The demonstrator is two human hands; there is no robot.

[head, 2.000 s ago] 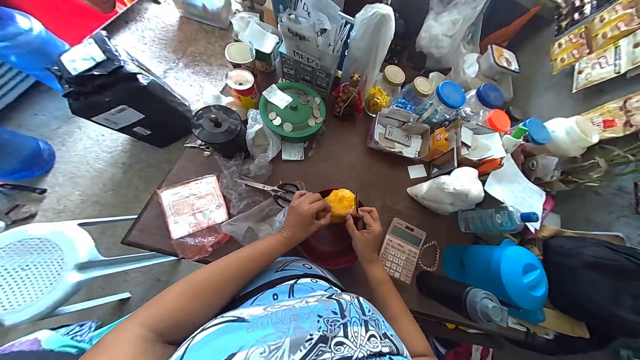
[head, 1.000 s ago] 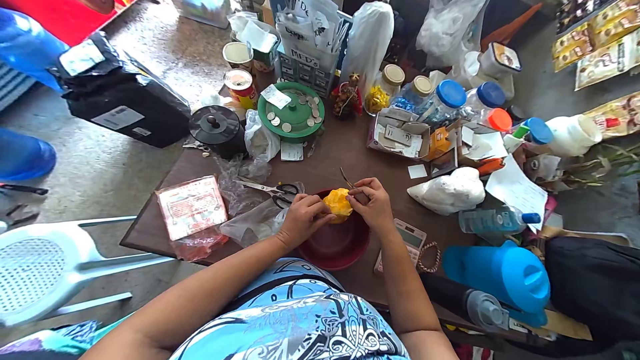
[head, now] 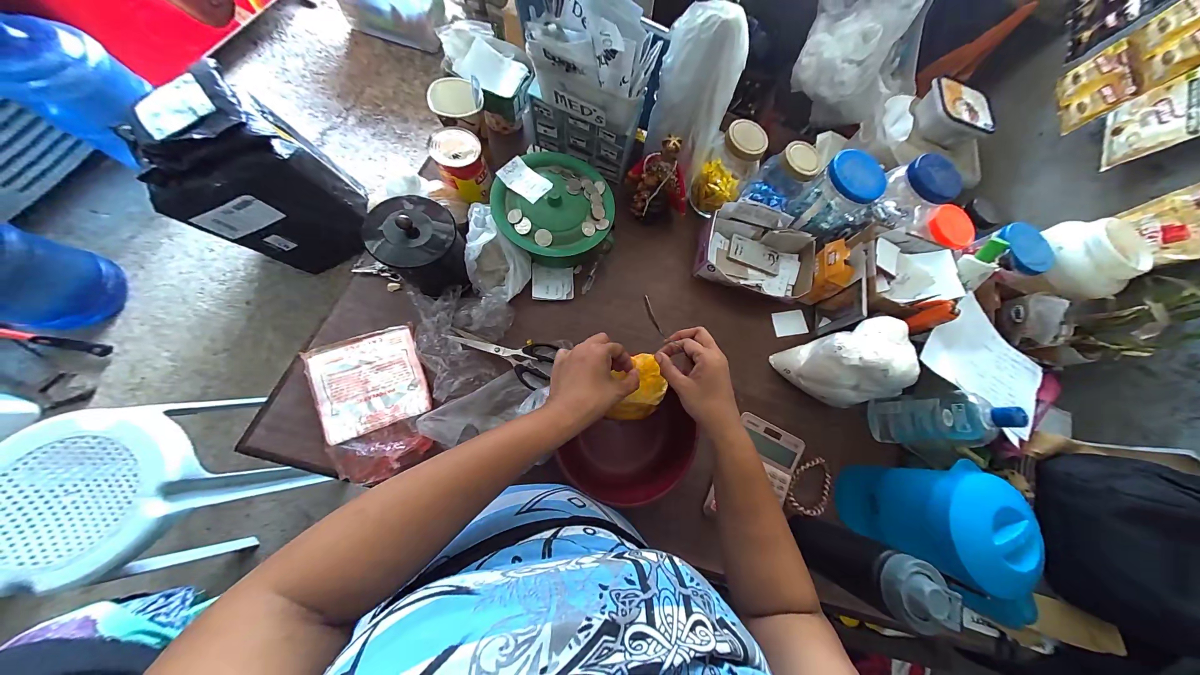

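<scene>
My left hand grips the left side of a yellow, uneven piece of food, perhaps a peeled fruit, above a dark red plastic bowl. On its other side, the fingertips of my right hand pinch a thin metal utensil, whose narrow end points up and away from me; its lower part is hidden by the fingers. A pair of scissors with black handles lies just left of my left hand, on crumpled clear plastic bags.
A calculator sits right of the bowl, near a blue pitcher and a clear bottle. Farther back are a green lidded container with coins, a black canister, open cartons and several jars. A wrapped pink-white pack lies left.
Two seconds ago my right hand was lower, beside the yellow piece, with the calculator largely uncovered. It has since risen, and the thin utensil now shows above its fingers.
</scene>
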